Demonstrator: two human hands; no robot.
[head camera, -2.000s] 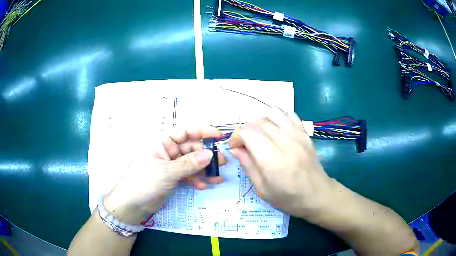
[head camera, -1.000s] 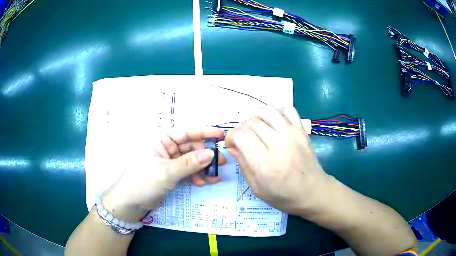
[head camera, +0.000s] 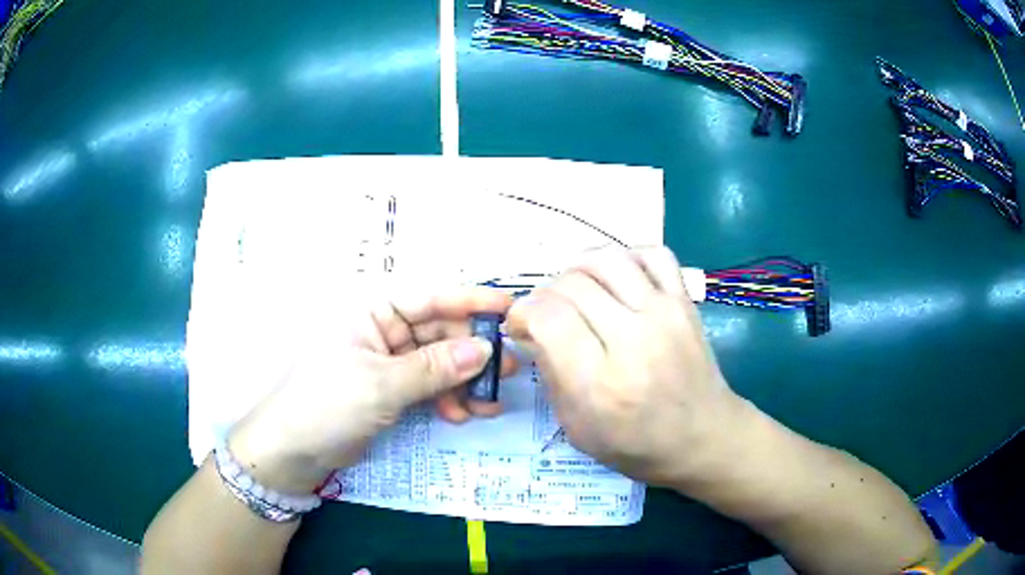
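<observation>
My left hand (head camera: 405, 354) holds a small black connector housing (head camera: 486, 365) upright between thumb and fingers. My right hand (head camera: 613, 348) is pinched at the housing's upper right side, on wire ends mostly hidden by the fingers. The wire harness (head camera: 753, 285) runs under my right hand, with a white band beside the knuckles and a dark connector (head camera: 818, 300) at its right end. One thin dark wire (head camera: 562, 212) curves up and left from behind my right hand. The white wiring drawing (head camera: 292, 236) lies beneath both hands.
Two harnesses with white bands (head camera: 658, 54) lie at the top, and more harnesses (head camera: 964, 148) at the right. The green bench (head camera: 112, 270) carries white tape (head camera: 448, 90) and yellow tape (head camera: 478, 547). Coloured wires (head camera: 23, 34) show at the top left corner.
My right fingers have closed in against the housing, hiding the light wire ends seen before. The housing is turned slightly in my left hand. The drawing's top edge sits a little higher in view.
</observation>
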